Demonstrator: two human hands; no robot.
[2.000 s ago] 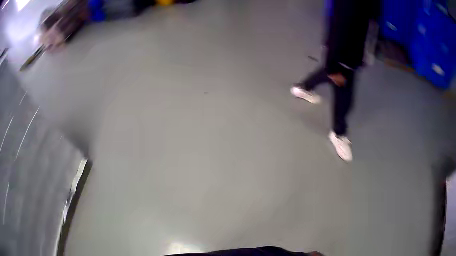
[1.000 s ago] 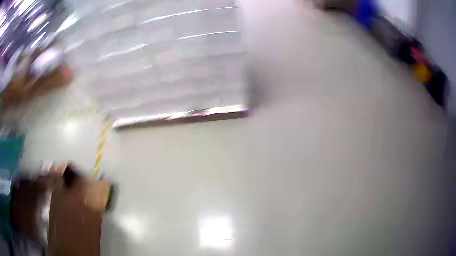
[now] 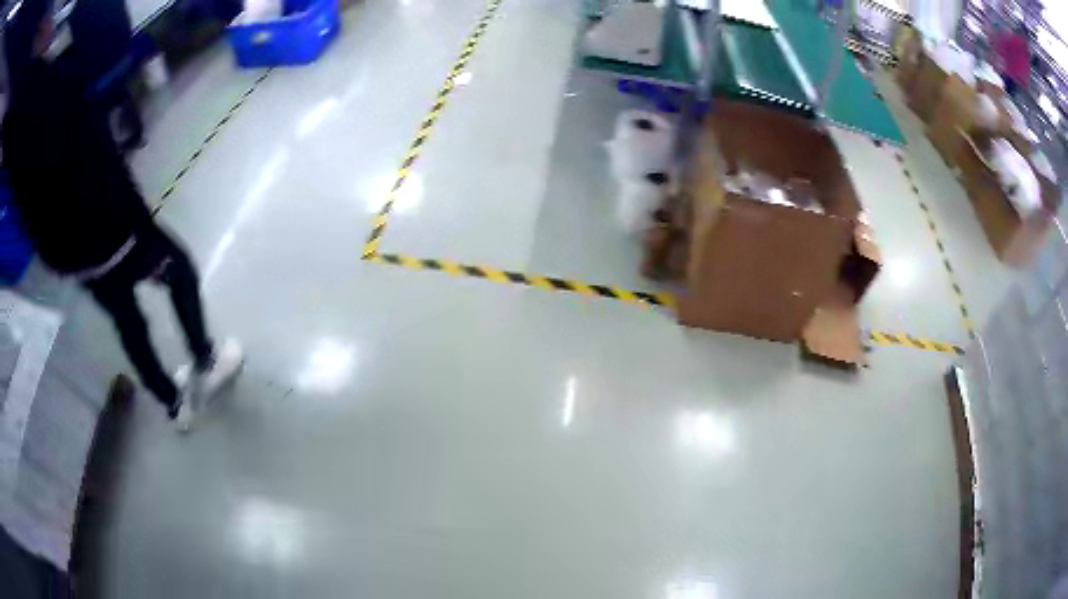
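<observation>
Neither of my hands is in view. A brown open-topped cardboard carton (image 3: 761, 267) stands on the floor ahead, right of centre, at the edge of a yellow-black taped area. Some clear shiny film (image 3: 773, 191) lies inside it; its exact form is too blurred to tell. A flap hangs out low at the carton's right side. White rolls (image 3: 644, 164) stand just left of the carton, under a green-topped workbench (image 3: 761, 59).
A person in dark clothes (image 3: 76, 187) stands at the left. A blue bin (image 3: 285, 33) is at the upper left. More cartons (image 3: 995, 199) with white contents line the upper right. Pallet-like edges (image 3: 963, 480) run along both sides. Yellow-black tape (image 3: 504, 276) crosses the floor.
The view has swung round from open floor and stacked goods to the workbench and carton. The carton is now ahead, and a person shows at the left.
</observation>
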